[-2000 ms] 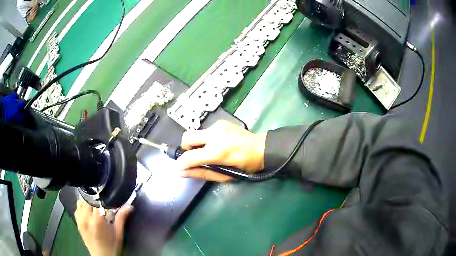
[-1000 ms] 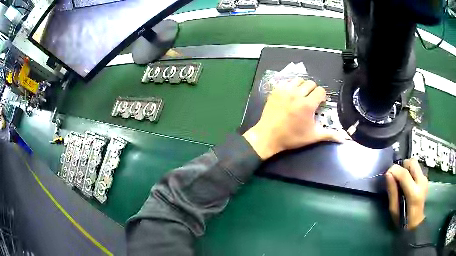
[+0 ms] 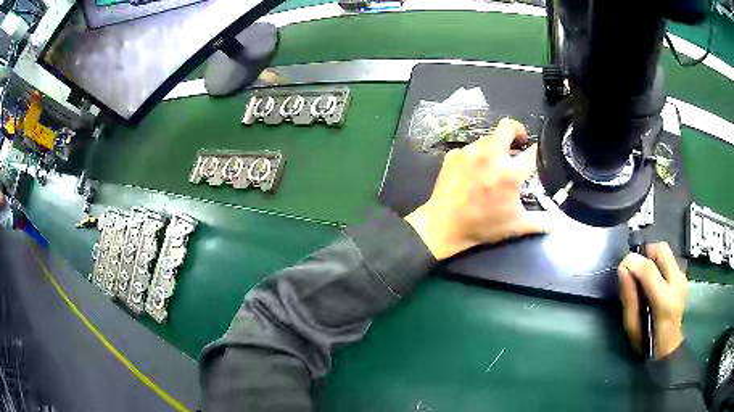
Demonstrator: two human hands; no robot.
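Note:
My left hand lies over the dark work plate beside the microscope's ring light. Its thumb and fingers hold a silver assembly, which is mostly hidden by the hand and the ring. My right hand is at the plate's right edge and holds a slim black soldering iron like a pencil. Its tip end is near the ring's lower right and hard to see. A bright white spot falls on the plate between the hands.
Crumpled clear plastic lies at the plate's far left. Two silver strips sit apart on the green belt. Several more strips stand side by side on the bench at left. A monitor is at upper left. Another silver assembly is at the right edge.
The view has swung left since the oldest frame, bringing the monitor and left strips into view. In the last second, the two belt strips have shifted right in view; both hands keep nearly the same pose.

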